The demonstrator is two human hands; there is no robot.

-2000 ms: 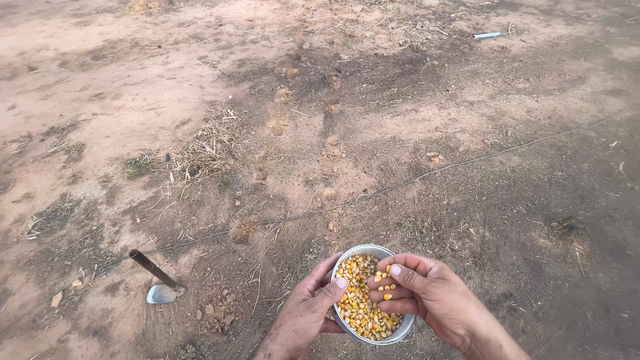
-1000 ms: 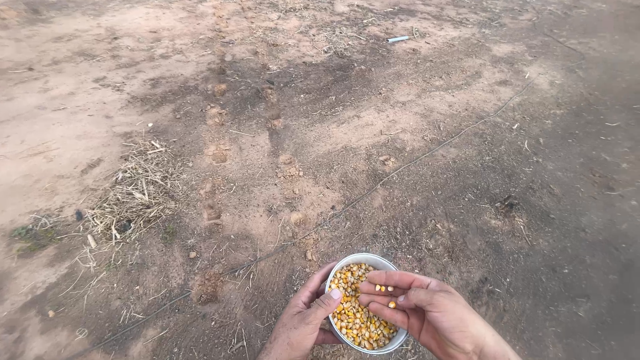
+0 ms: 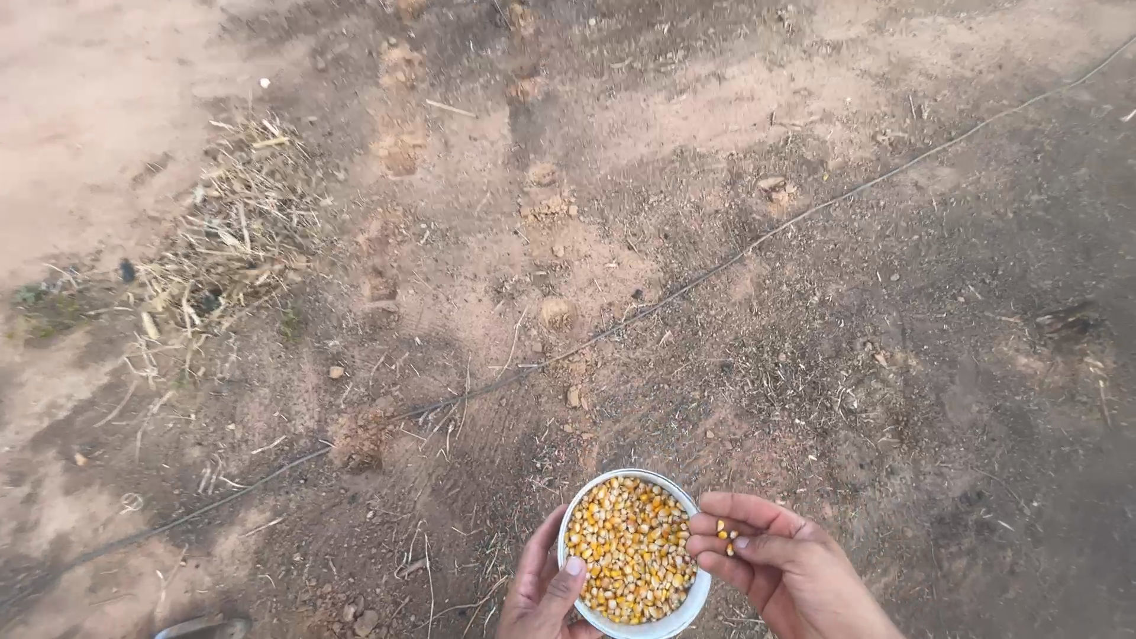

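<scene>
My left hand [image 3: 546,586] grips a round white bowl [image 3: 689,606] at its left side, the thumb over the rim. Yellow corn kernels [image 3: 630,550] fill much of the bowl. At the bowl's right rim is my right hand [image 3: 772,555], palm turned up, holding a few corn kernels [image 3: 727,537] on its curled fingers beside the thumb. Bare brown soil lies under both hands.
A thin cord or hose [image 3: 763,238] runs diagonally over the soil. Dry stalks [image 3: 235,231] are heaped at the left. Small dug patches [image 3: 556,312] form rows ahead. Part of a metal blade [image 3: 204,628] shows at the bottom left edge.
My right hand has moved from over the kernels to the bowl's right rim, with a few kernels still in its fingers. The view has shifted forward and down over the ground.
</scene>
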